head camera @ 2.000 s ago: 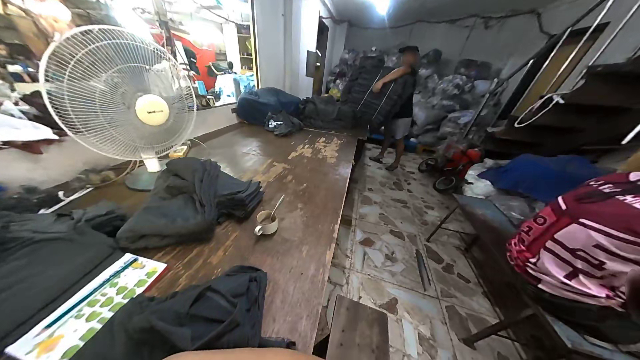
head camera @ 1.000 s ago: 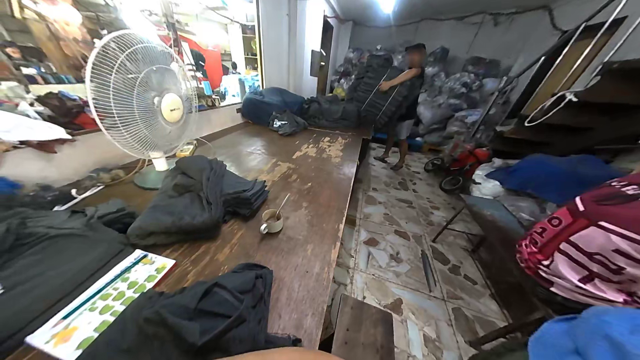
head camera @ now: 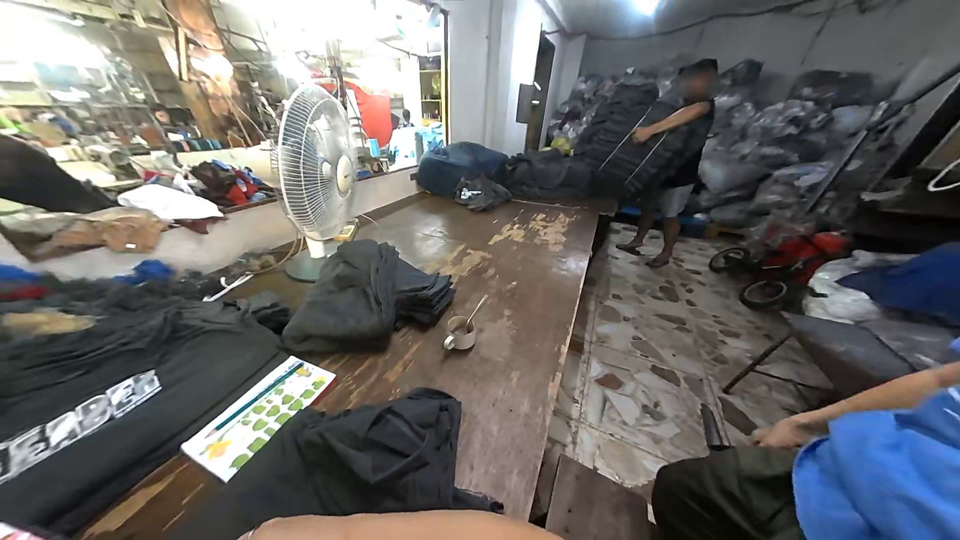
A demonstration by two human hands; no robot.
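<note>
A bare forearm (head camera: 405, 527) crosses the bottom edge of the view; neither my left hand nor my right hand shows. Just beyond the forearm lies a crumpled black cloth garment (head camera: 375, 450) on the wooden table (head camera: 510, 405). Left of it, a notepad with a green leaf pattern (head camera: 259, 412) has a dark pencil (head camera: 255, 400) lying on it. A pile of folded dark garments (head camera: 352, 300) sits farther back, beside a small cup (head camera: 460, 336) with a spoon standing in it. Black fabric with white lettering (head camera: 135, 420) spreads at the left.
A standing fan (head camera: 315, 165) is at the table's left side. A co-worker (head camera: 686, 142) holds a strapped dark bundle (head camera: 637, 135) at the far end. Close at right, another person in blue (head camera: 877, 472) has one hand low. A red wheeled item (head camera: 806, 255) stands on the tiled floor.
The person in blue has come further into view at the right, and the person in maroon is no longer seen. The view has turned somewhat. The fan head faces more to the right.
</note>
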